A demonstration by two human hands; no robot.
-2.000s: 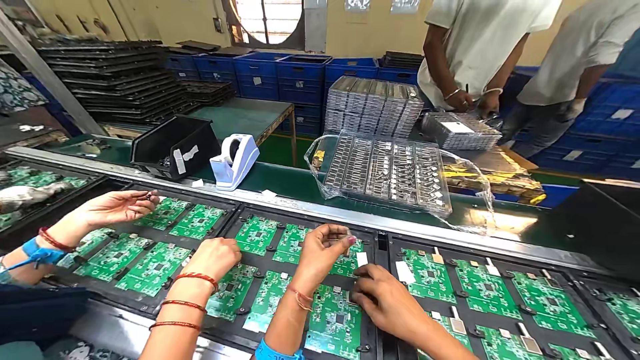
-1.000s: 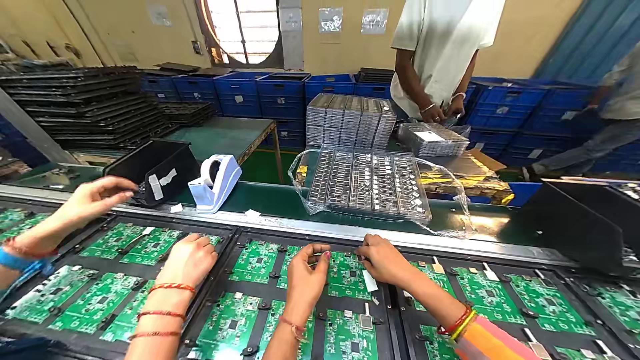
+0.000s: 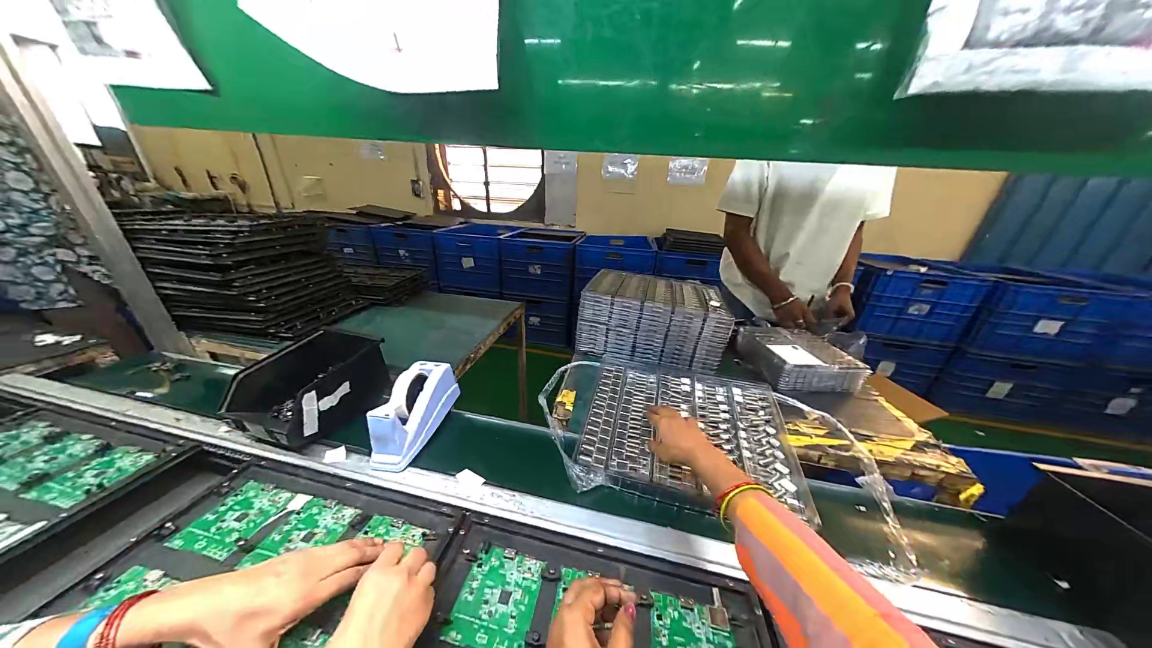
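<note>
My left hand (image 3: 589, 614), at the bottom centre, has its fingers bent over a green circuit board (image 3: 569, 580) in a black tray frame (image 3: 454, 549); whether it grips anything is hidden. Reaching from the right in an orange striped sleeve, my right hand (image 3: 677, 439) touches small metal parts (image 3: 630, 409) in a clear plastic tray (image 3: 810, 506). What lies between its fingertips does not show. More green circuit boards (image 3: 493, 596) (image 3: 679, 623) lie either side of my left hand. A plastic bag (image 3: 562, 441) surrounds the clear tray.
A co-worker's two hands (image 3: 270, 589) (image 3: 387, 594) work over boards at left. Behind the metal rail (image 3: 522, 506) stand a white tape dispenser (image 3: 412, 418) and a black bin (image 3: 346, 400). Stacked clear trays (image 3: 652, 319) and a standing person (image 3: 796, 243) are beyond. A green panel (image 3: 630, 99) hangs overhead.
My right hand has moved from the boards up and forward to the clear tray of metal parts. The view has tilted up, bringing in the green panel. The co-worker's hands have come together.
</note>
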